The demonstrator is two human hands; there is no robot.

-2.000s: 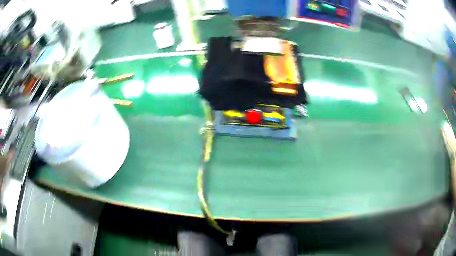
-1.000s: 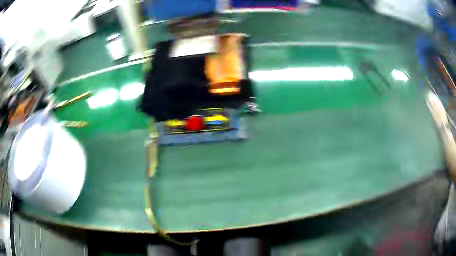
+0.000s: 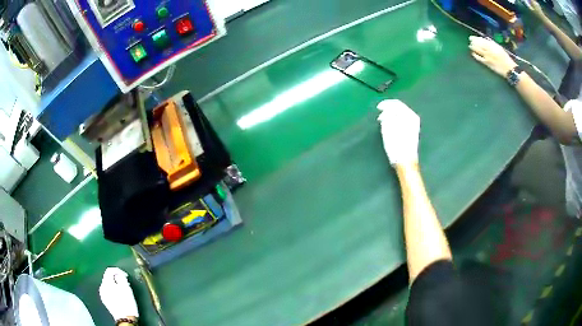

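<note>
A thin black phone frame (image 3: 365,72), open in the middle, lies flat on the green bench at the upper centre right. My right hand (image 3: 400,130), in a white glove, is over the bench just nearer to me than the frame and does not touch it. Its fingers look curled, and nothing shows in it. My left hand (image 3: 117,293), also in a white glove, is at the lower left beside the press, with nothing visible in it. The bench press (image 3: 227,233) stands left of centre, with its orange-brown fixture block (image 3: 172,145) uncovered.
A black cloth (image 3: 131,210) drapes the press. A blue control box (image 3: 153,32) is above it. A white roll (image 3: 54,305) is at the lower left. A white bottle (image 3: 64,167) stands behind. Another worker's gloved hand (image 3: 491,56) rests at the upper right.
The view has turned to the right and tilted, so the press now sits farther left. Both of my hands have come into view. The phone frame is now nearer the middle and clearer.
</note>
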